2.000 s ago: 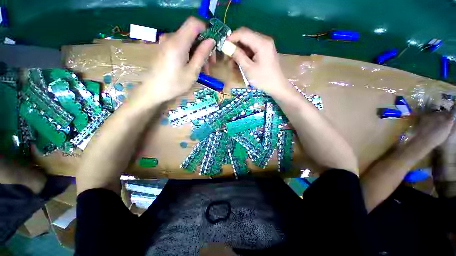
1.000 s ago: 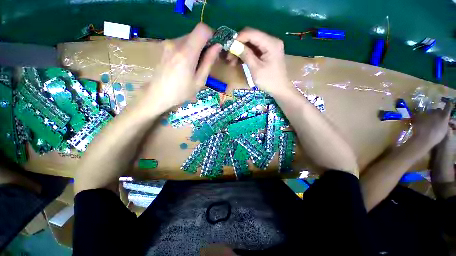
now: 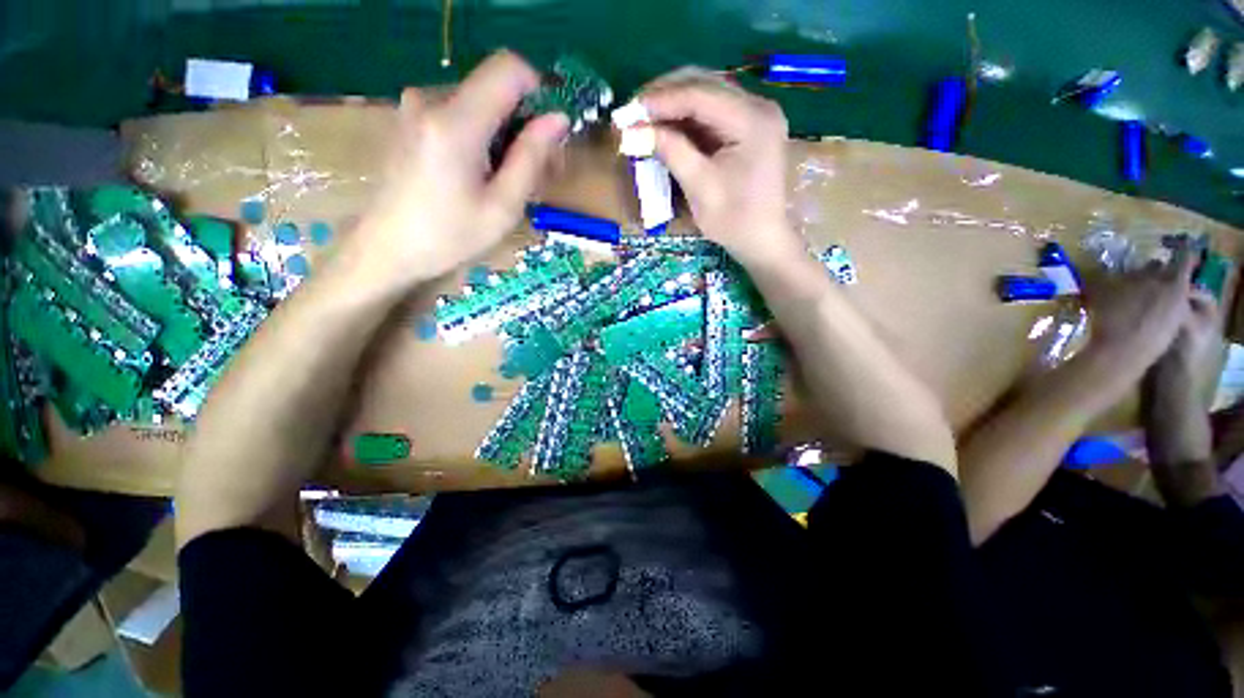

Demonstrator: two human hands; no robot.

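Observation:
My left hand point(image 3: 471, 171) holds a small green circuit board point(image 3: 573, 93) with silvery parts between thumb and fingers. My right hand point(image 3: 716, 143), just right of it, pinches a small white piece point(image 3: 630, 115), perhaps a plug connector; a cream cover point(image 3: 637, 139) shows at a fingertip. The two hands are slightly apart. A blue battery with a white label point(image 3: 652, 194) stands out just below the right fingertips; whether the hand touches it is unclear. Another blue battery point(image 3: 574, 224) lies on the cardboard below the hands.
PCB panel strips point(image 3: 662, 327) lie fanned mid-cardboard, with a second pile point(image 3: 123, 307) at left. A loose small board point(image 3: 383, 447) lies near the front edge. Blue batteries point(image 3: 808, 70) lie on the green surface beyond. Another person's hands point(image 3: 1160, 314) are at the right, near two batteries point(image 3: 1027, 288).
My hands have parted slightly, the board staying with the left and the white piece now showing at the right fingertips. Batteries on the green surface have shifted left in view.

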